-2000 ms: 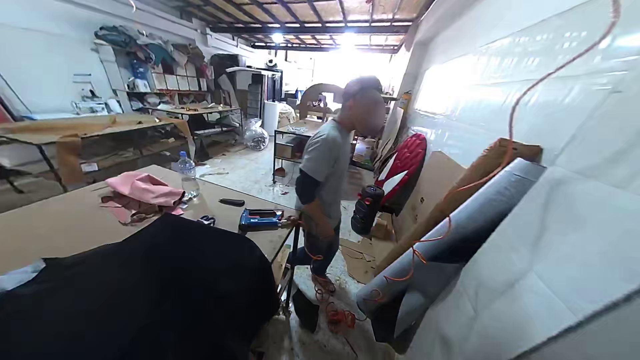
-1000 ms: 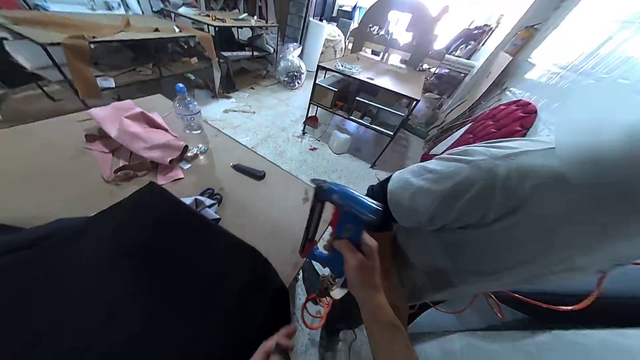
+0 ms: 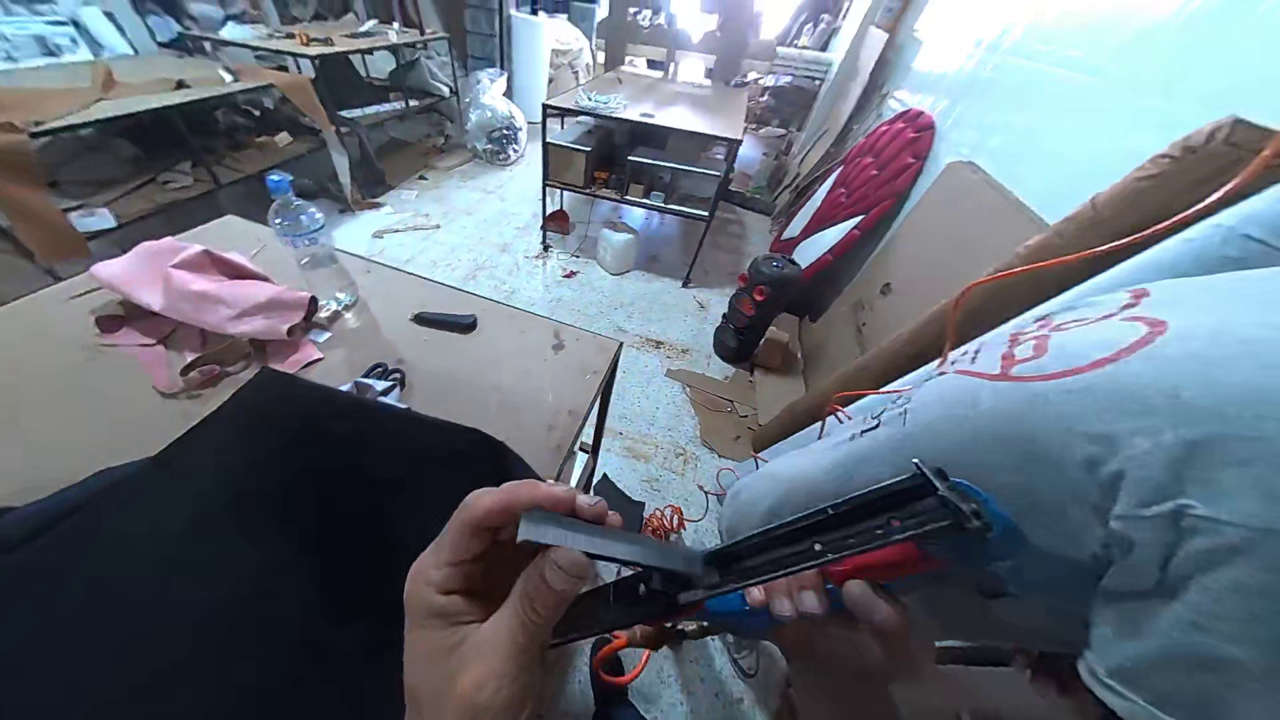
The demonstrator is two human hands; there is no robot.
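My left hand (image 3: 500, 600) pinches a grey strip of staples (image 3: 610, 543) between thumb and fingers; its far end meets the magazine of a blue and red pneumatic staple gun (image 3: 850, 535). The magazine is pulled out. My right hand (image 3: 830, 620) grips the gun by its handle, palm partly hidden and blurred. An orange coiled air hose (image 3: 622, 660) hangs below the gun. Black fabric (image 3: 270, 560) covers the near left part of the table (image 3: 490, 385). Pink fabric pieces (image 3: 205, 295), a water bottle (image 3: 312, 245), a dark-handled knife (image 3: 444, 321) and scissors (image 3: 382, 377) lie or stand on the table.
Large rolls wrapped in pale sheeting (image 3: 1040, 400) and a brown roll (image 3: 1000, 290) lean at the right. A red tufted panel (image 3: 865, 185) and a black item (image 3: 755, 305) stand behind. Cardboard scraps (image 3: 720, 405) lie on the floor; a shelved table (image 3: 650, 110) stands farther back.
The staple gun has turned, and its magazine now shows from above. My left hand has come up with the staple strip to it. The person at the right is out of view.
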